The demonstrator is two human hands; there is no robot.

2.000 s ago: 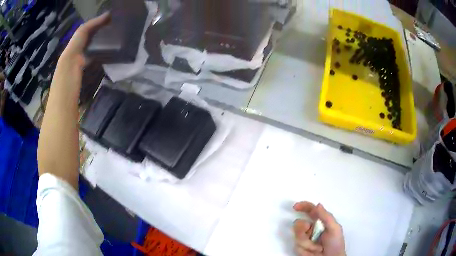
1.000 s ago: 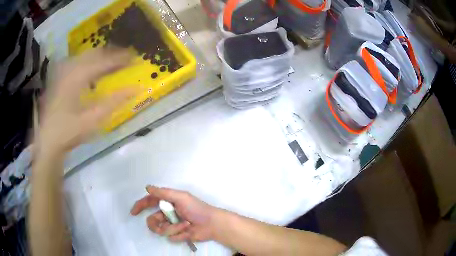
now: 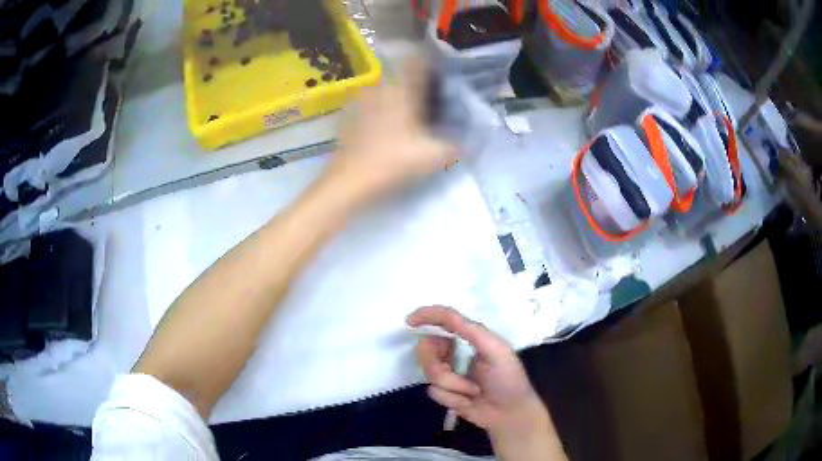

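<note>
My left hand (image 3: 388, 135) is blurred and reaches across the white sheet (image 3: 360, 261) to a whitish wrapped unit (image 3: 464, 122) with a dark part, beside the yellow tray's right end. The hand touches or grips its left side; blur hides the fingers. My right hand (image 3: 478, 369) is low over the sheet's front edge, palm up, curled around a small pale-handled tool (image 3: 463, 357) whose thin shaft points down. The yellow parts tray (image 3: 279, 115) holds many tiny black round pieces.
Wrapped units with orange straps (image 3: 616, 185) stand at the right. Black units (image 3: 61, 284) lie at the left edge. A brown carton (image 3: 712, 360) is below the bench at right. Another person's hand (image 3: 793, 176) shows at far right.
My left hand has moved right from over the yellow tray to the wrapped unit beside it. My right hand still holds the tool. The view has shifted slightly, showing black units at left.
</note>
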